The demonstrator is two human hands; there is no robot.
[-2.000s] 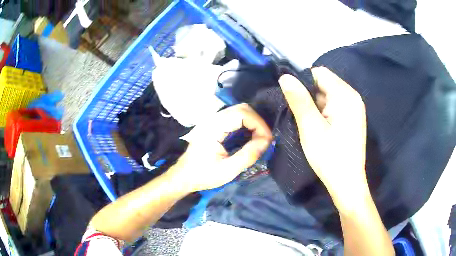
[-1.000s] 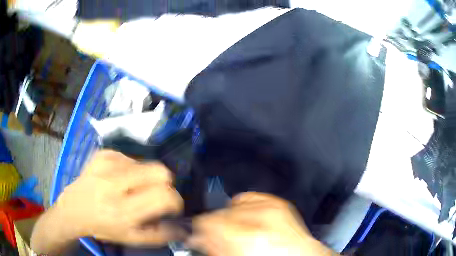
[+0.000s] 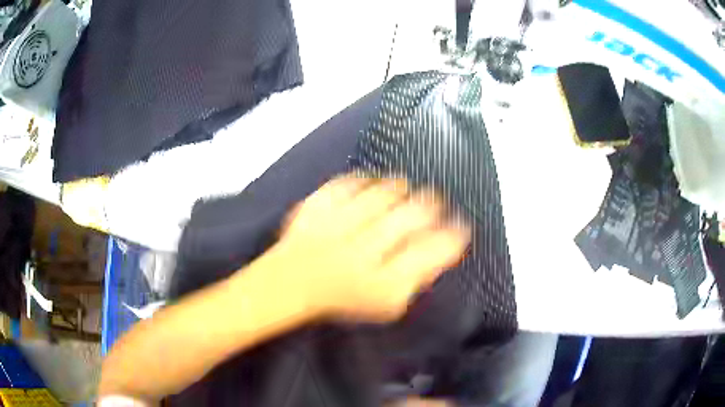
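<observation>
A dark pinstriped garment panel [image 3: 429, 135] lies on the white table. Its far end is at the presser foot [image 3: 463, 63], and its near part hangs in folds toward my lap. My left hand [image 3: 374, 246] is blurred and lies over the middle of the panel with fingers bent; whether it pinches the cloth cannot be told. Only a sliver of my right hand [image 3: 421, 402] shows at the bottom edge, and its fingers are hidden.
A stack of dark panels [image 3: 175, 79] lies at the left, beside a grey-white box with a round grille [image 3: 34, 60]. A smartphone [image 3: 595, 105] and striped cut pieces [image 3: 640, 215] lie at the right, below the machine head [image 3: 636, 52]. A blue crate [image 3: 119, 294] stands below the table.
The view has swung from the crate to the machine. The panel now reaches the presser foot. My left hand has moved onto the panel, and my right hand has dropped almost out of view.
</observation>
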